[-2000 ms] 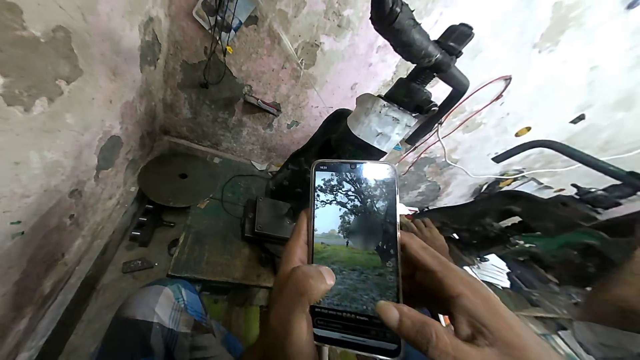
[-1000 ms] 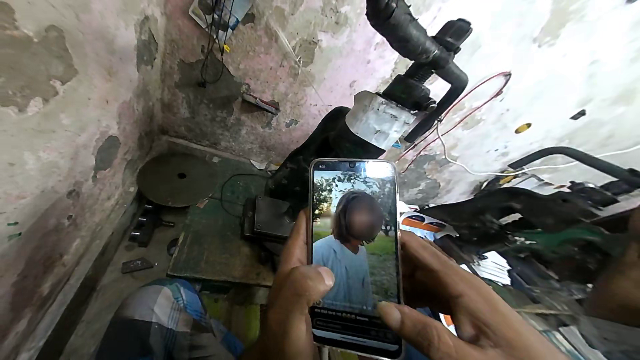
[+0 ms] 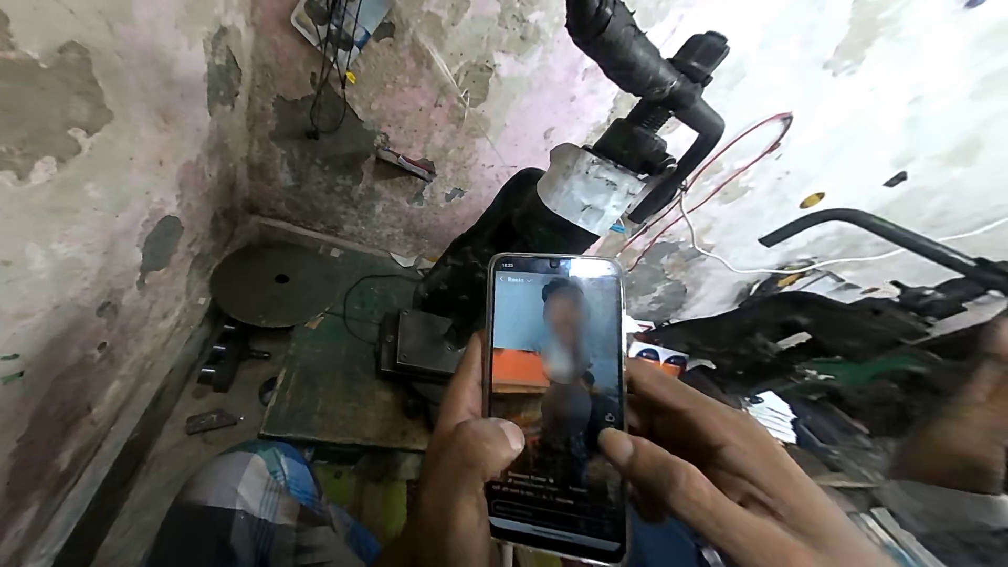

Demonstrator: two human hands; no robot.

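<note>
A smartphone in a clear case stands upright in both hands, its lit screen showing a picture of a person with writing below. My left hand grips the phone's left edge, thumb over the screen's border. Around the right edge is my right hand, its thumb tip touching the lower right of the screen. A cable leaves the phone's bottom end. Behind the phone stands a black machine with a pale wrapped collar and a flat metal plate at its base.
The machine rests on a worn green board beside a round metal disc. Dark metal parts lie at lower left. A black bent bar and clutter fill the right side, where another person's blurred hand shows. Peeling walls stand behind.
The phone's screen has gone from a tree scene to a person in a light top, then to a different picture of a person. Both hands have kept their hold on the phone.
</note>
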